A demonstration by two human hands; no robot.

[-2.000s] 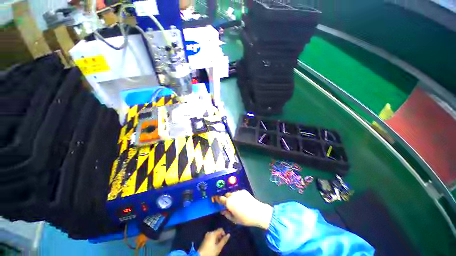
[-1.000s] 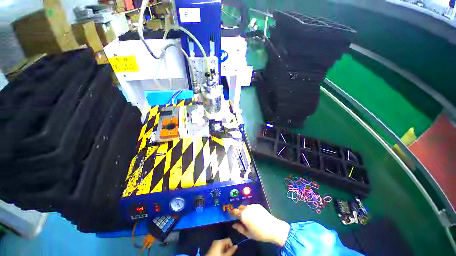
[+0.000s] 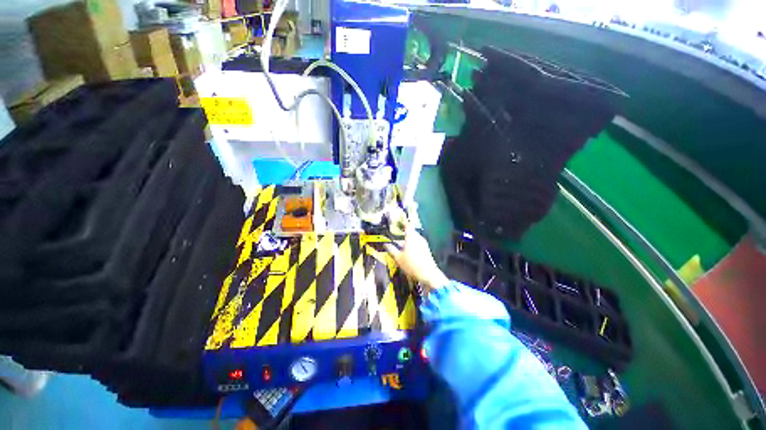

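My right hand (image 3: 411, 252), in a blue sleeve, reaches over the right side of the press bed. Its fingertips are at the dark fixture nest (image 3: 378, 228) beside the silver press head (image 3: 374, 191); whether they hold anything cannot be told. The silver-white fixture plate (image 3: 340, 217) lies under the head, with the orange fixture block (image 3: 297, 214) on its left. A small pale and dark item (image 3: 270, 244) lies on the striped bed (image 3: 294, 294), left of the plate's front edge. My left hand is out of the picture.
Tall black tray stacks stand at the left (image 3: 101, 235) and behind right (image 3: 512, 143). The black blister tray (image 3: 546, 294) lies right of the press, partly behind my sleeve. Loose units (image 3: 600, 393) lie near the lower right. The front panel holds a gauge (image 3: 303, 369).
My right hand has moved from the front panel's lower edge up to the nest. My left hand has left the picture. The small item on the bed's left now shows. The view has shifted.
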